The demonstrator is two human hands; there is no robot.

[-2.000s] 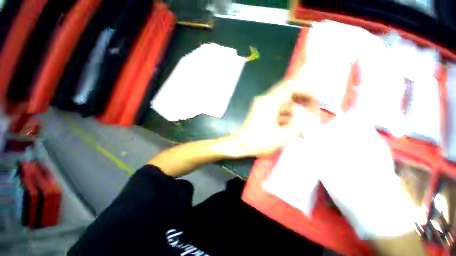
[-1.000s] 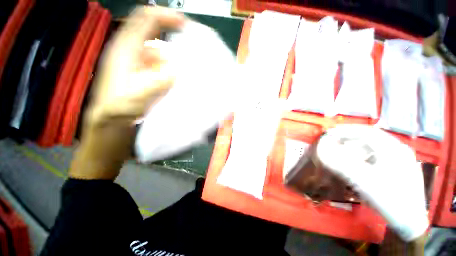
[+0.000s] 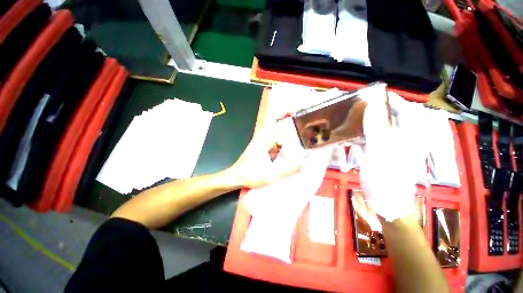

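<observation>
My right hand (image 3: pixel 390 166), in a white glove, grips the right end of a shiny copper-gold smartphone (image 3: pixel 338 119) above the red tray (image 3: pixel 275 274). The phone's camera lenses are at its left end. My bare left hand (image 3: pixel 266 151) is at that end, with a limp white sleeve (image 3: pixel 304 186) hanging below it. Its fingers are partly hidden in glare. More copper phones (image 3: pixel 446 236) lie in the tray's front pockets. White filled sleeves (image 3: pixel 441 149) lie in the back pockets.
A fanned pile of white sleeves (image 3: pixel 157 146) lies on the dark green bench, left of the tray. Stacked red and black trays (image 3: pixel 74 137) stand far left. Another red tray with black keypad phones (image 3: pixel 499 212) is right. A black tray (image 3: pixel 401 51) is behind.
My left hand has moved right, from near the sleeve pile to over the tray. My right hand has raised a phone from the front pockets. The view has shifted, showing the sleeve pile again.
</observation>
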